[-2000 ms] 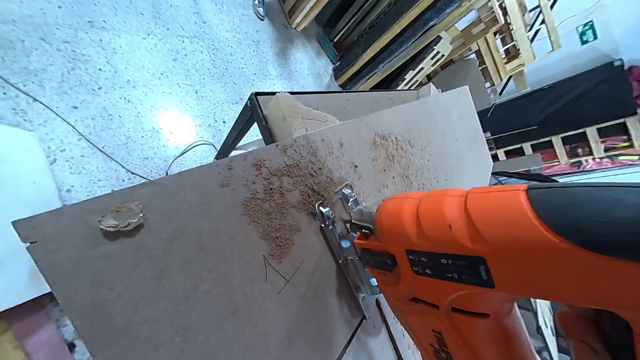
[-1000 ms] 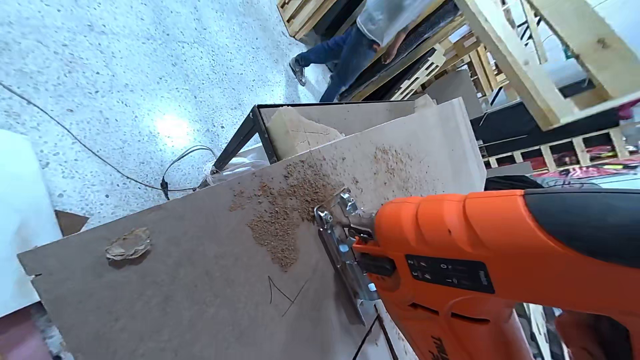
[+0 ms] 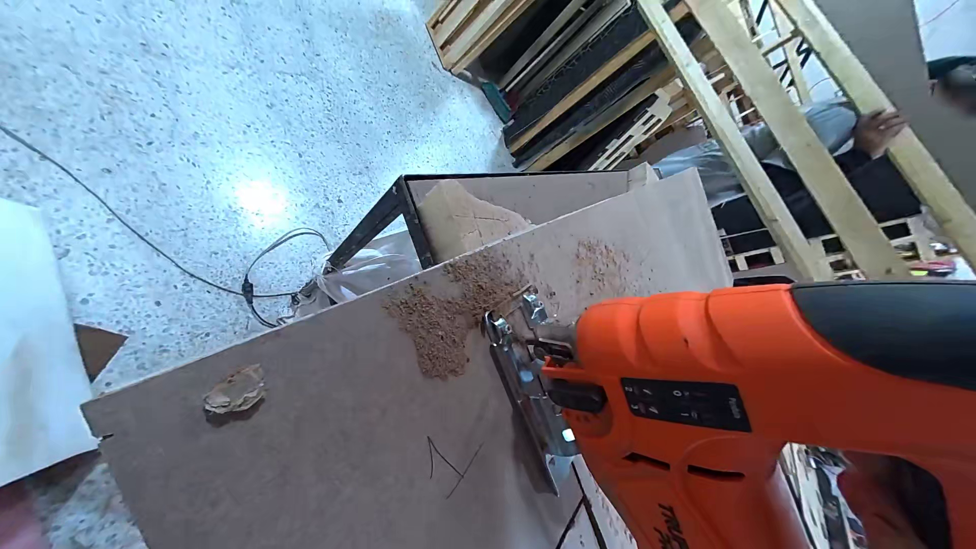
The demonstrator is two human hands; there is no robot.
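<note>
An orange and black jigsaw (image 3: 686, 381) fills the lower right of the head view. Its metal base plate (image 3: 534, 404) rests on a brown fiberboard panel (image 3: 320, 442). Part of a hand (image 3: 881, 488) shows dimly at the jigsaw's handle in the lower right corner; which of my hands it is, and how its fingers lie, the view does not settle. Sawdust (image 3: 442, 320) is heaped ahead of the blade area. Pencil or pen lines (image 3: 454, 465) mark the panel, and dark cut lines (image 3: 583, 503) run below the base plate.
A crumpled scrap (image 3: 235, 390) lies on the panel's left part. Under the panel's far edge is a black metal frame (image 3: 404, 206) with a torn pale piece. A cable (image 3: 152, 244) crosses the speckled floor. At upper right, a person's hand (image 3: 877, 131) holds a wooden frame (image 3: 801, 145).
The person in the background, seen walking one second ago, is now behind the wooden frame at right. More of that frame has come into view. The jigsaw stays in nearly the same place on the panel.
</note>
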